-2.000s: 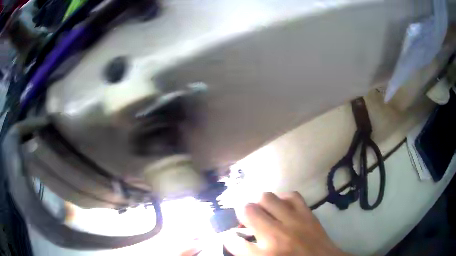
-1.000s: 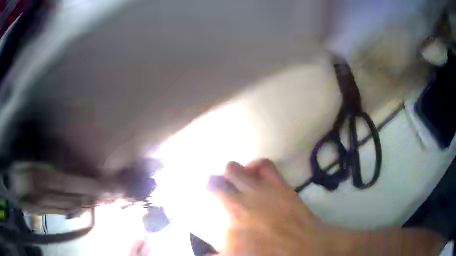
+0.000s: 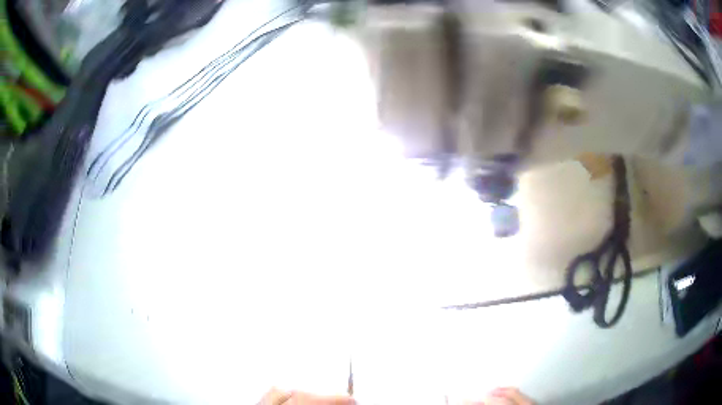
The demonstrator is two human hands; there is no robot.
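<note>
My left hand [image 3: 307,399] shows only as fingertips at the bottom edge, left of centre. A thin dark upright line, perhaps a fabric edge [image 3: 351,376], rises at its fingertips. My right hand [image 3: 507,396] also shows only as fingertips at the bottom edge, further right. Glare washes out the space between them, so any fabric held there cannot be made out. The cream sewing machine head [image 3: 499,87] is at the upper right. Its small grey guard [image 3: 505,220] hangs beside the needle area, which is lost in glare.
Stacked pale panels with dark edges [image 3: 170,115] lie at the upper left, beside a dark fabric pile [image 3: 51,170]. Black shears [image 3: 612,265] lie right of the machine head, across a thin dark cord [image 3: 507,301]. A dark phone [image 3: 697,293] is at the right edge.
The view has swung left, bringing the stacked panels and dark pile into sight. My hands have come away from the needle area to the bottom edge, apart from each other.
</note>
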